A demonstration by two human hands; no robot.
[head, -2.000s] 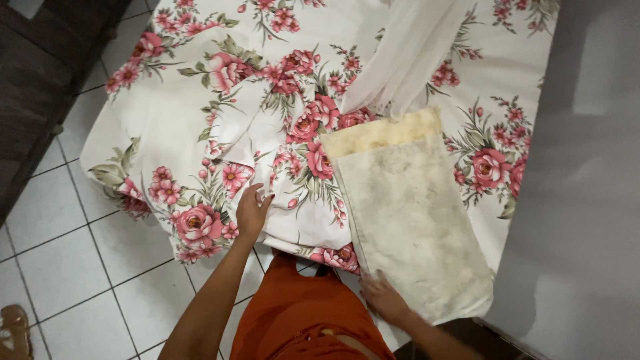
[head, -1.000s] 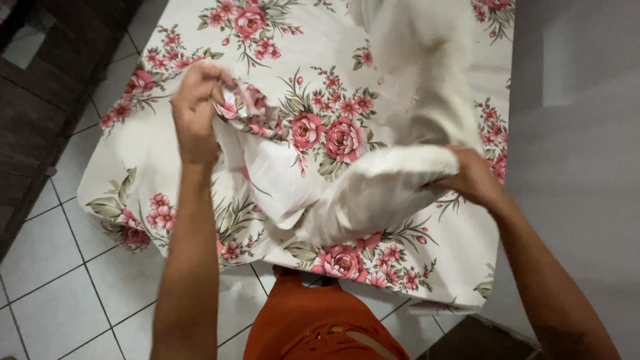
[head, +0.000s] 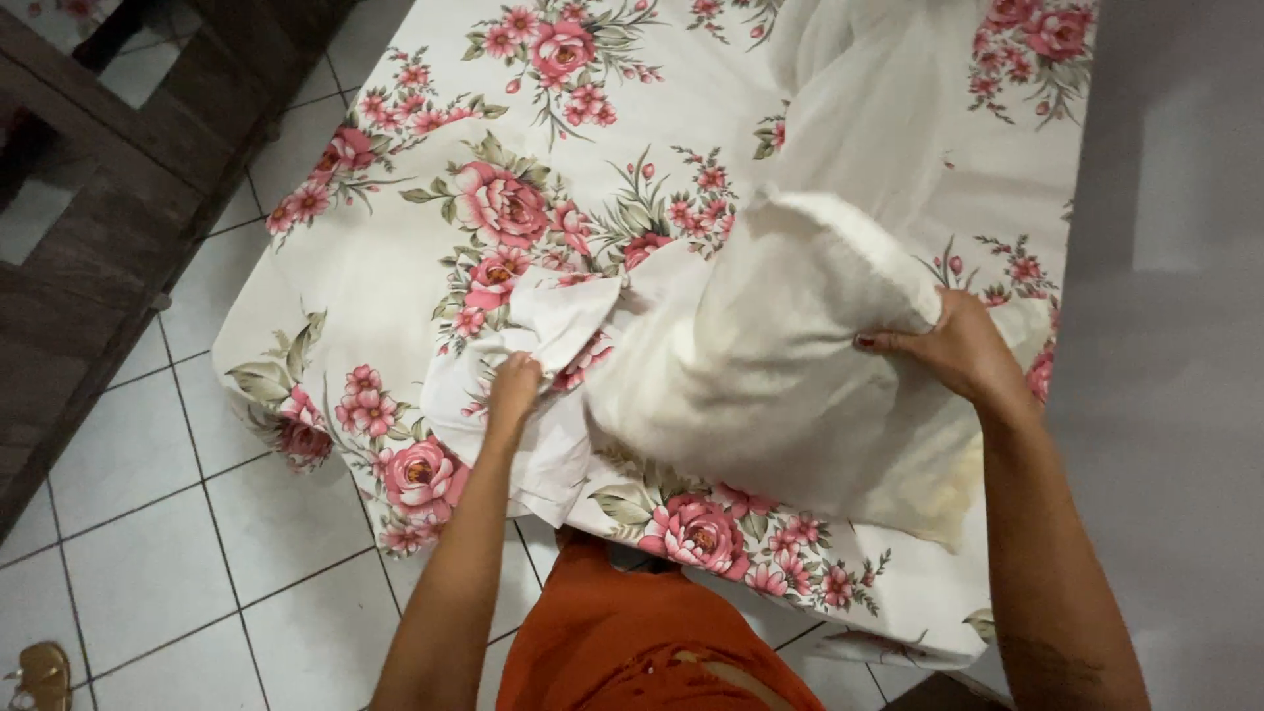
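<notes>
My right hand [head: 953,351] grips the edge of an off-white, stained pillow or folded cloth case [head: 790,365], with the thumb on top; its raised edge curls up and its lower part lies on the bed. My left hand [head: 515,390] is closed on a crumpled floral-and-white pillowcase-like cloth [head: 553,449] at the bed's near left. Both lie on a white sheet with pink flowers [head: 395,267] that covers the bed. A sheer white cloth [head: 869,109] stretches from the far side toward the stained piece.
Dark wooden furniture [head: 148,128] stands on the left beyond a white tiled floor [head: 138,474]. A grey wall [head: 1175,375] runs along the bed's right side. A sandal [head: 43,676] lies on the floor at the lower left.
The stained piece lay flat at the right two seconds ago; now it is partly lifted and turned in my right hand. My left hand has come down from its raised position with the floral cloth.
</notes>
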